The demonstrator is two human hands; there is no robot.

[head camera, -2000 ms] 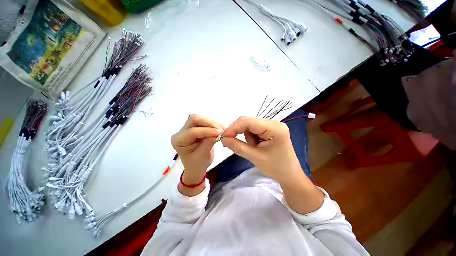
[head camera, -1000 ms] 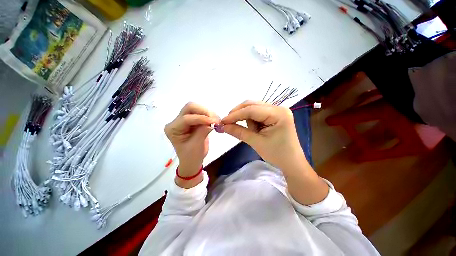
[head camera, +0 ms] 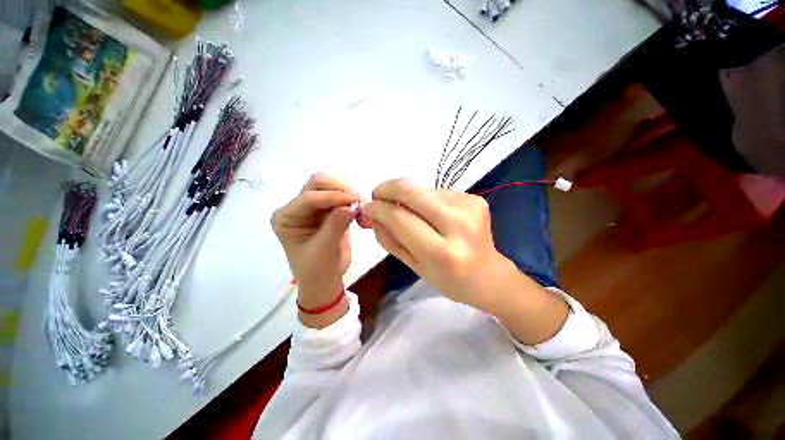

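My left hand [head camera: 320, 234] pinches a small whitish piece, apparently a connector housing [head camera: 355, 206], between thumb and fingers. My right hand [head camera: 435, 232] meets it fingertip to fingertip and pinches something tiny and reddish, probably a wire end; the fingers hide most of it. Thin dark lead wires [head camera: 469, 150] fan out above my right hand. A red and dark wire pair runs right from that hand to a white connector housing [head camera: 563, 184], which hangs past the table edge. The thick cable they belong to is hidden.
Harness bundles [head camera: 163, 249] lie at left beside a printed bag [head camera: 73, 86]. A single white cable [head camera: 250, 331] lies near the front edge. Loose housings [head camera: 447, 62] are scattered at the back. A red stool [head camera: 641, 189] and another person's dark sleeve [head camera: 689, 103] are at right.
The view has shifted, so the cable bundles at the back right are mostly out of frame. My hands stay together, and the right fingers have closed over more of the small piece.
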